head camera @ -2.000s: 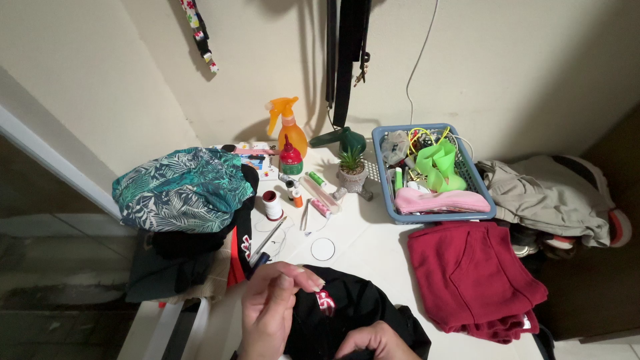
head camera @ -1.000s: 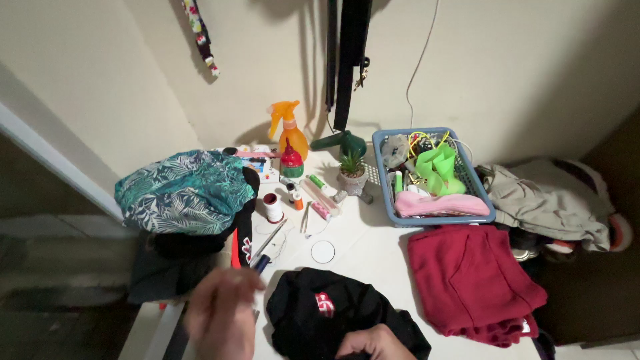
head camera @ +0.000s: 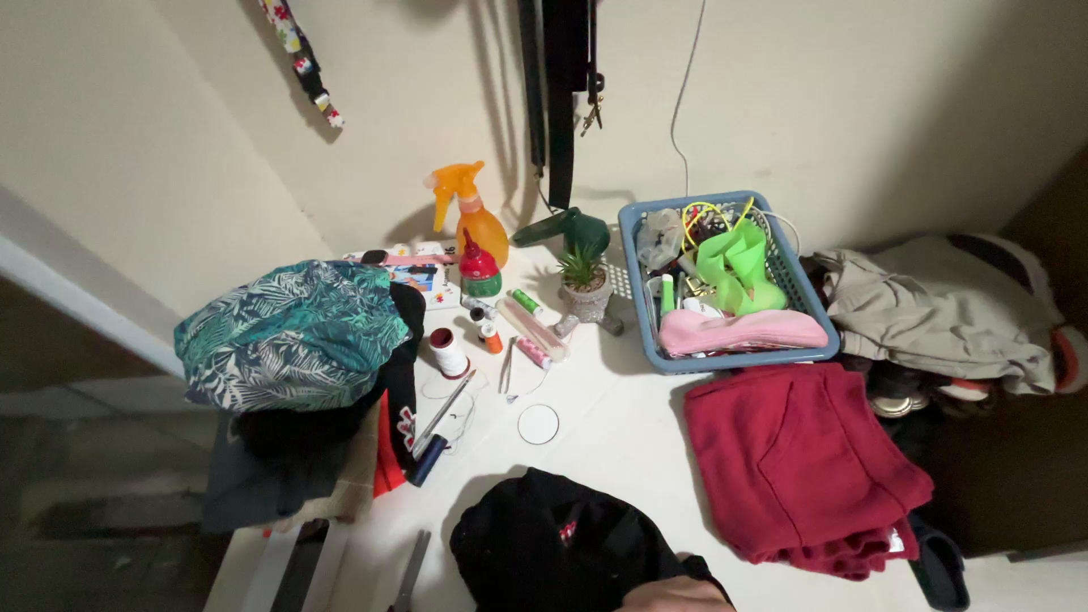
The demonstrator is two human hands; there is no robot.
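A black cloth garment (head camera: 544,535) with a small red and white emblem lies bunched at the table's front edge. My right hand (head camera: 676,595) is on its lower right part, cut off by the bottom of the view, fingers mostly hidden. My left hand is out of view. Left of the garment lies a pair of scissors (head camera: 412,569), partly cut off. Further back are a white disc (head camera: 538,423), a dark blue capped tube (head camera: 427,460), a seam-ripper-like metal tool (head camera: 444,414), tweezers (head camera: 507,365), a thread cone (head camera: 448,353) and several small thread spools (head camera: 490,337).
Patterned teal cloth (head camera: 297,331) tops a pile at left. An orange spray bottle (head camera: 481,225), a red-capped bottle (head camera: 480,272) and a potted plant (head camera: 586,293) stand behind. At right are a blue basket (head camera: 646,340), a folded dark red garment (head camera: 790,459) and beige clothing (head camera: 901,306).
My left hand has moved from above the black garment, leftward, and out of view. The right hand has moved lower in view. The garment's emblem now shows less.
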